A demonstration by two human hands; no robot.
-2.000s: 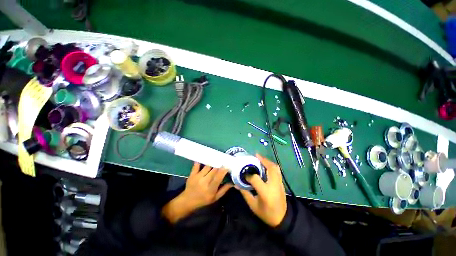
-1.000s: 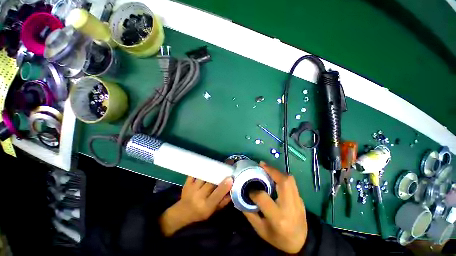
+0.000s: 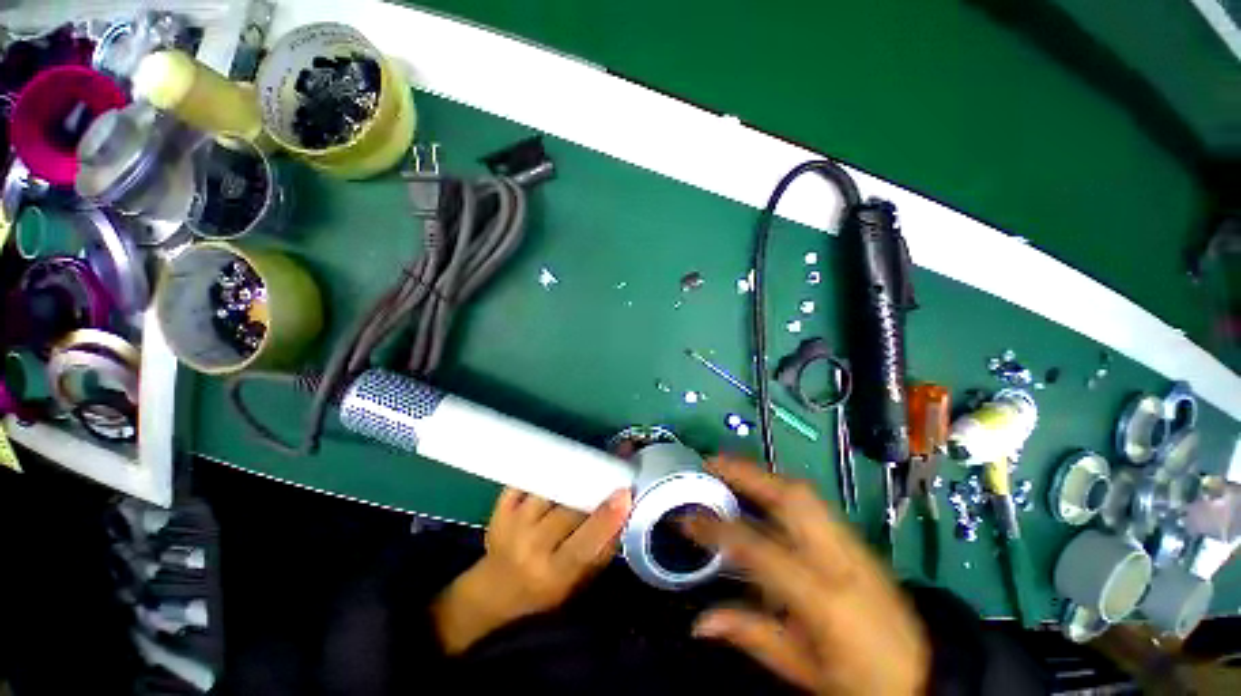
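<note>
A white hair dryer lies near the mat's front edge, its straight handle pointing left to a patterned grey end and its round head opening facing up. My left hand holds the handle where it meets the head. My right hand is blurred, fingers apart, over the right side of the head opening. A fingertip overlaps the dark hole; whether it touches is unclear. The grey cord lies bundled behind the handle.
An electric screwdriver, tweezers, orange-gripped cutters and a green-handled tool lie right. Silver-grey rings cluster far right. Yellowish tubs and a white tray of rings stand left. Small screws lie scattered on the mat.
The camera view has shifted. My right hand has opened and moved right, with its finger drawn back from deep in the head opening. My left hand keeps its hold.
</note>
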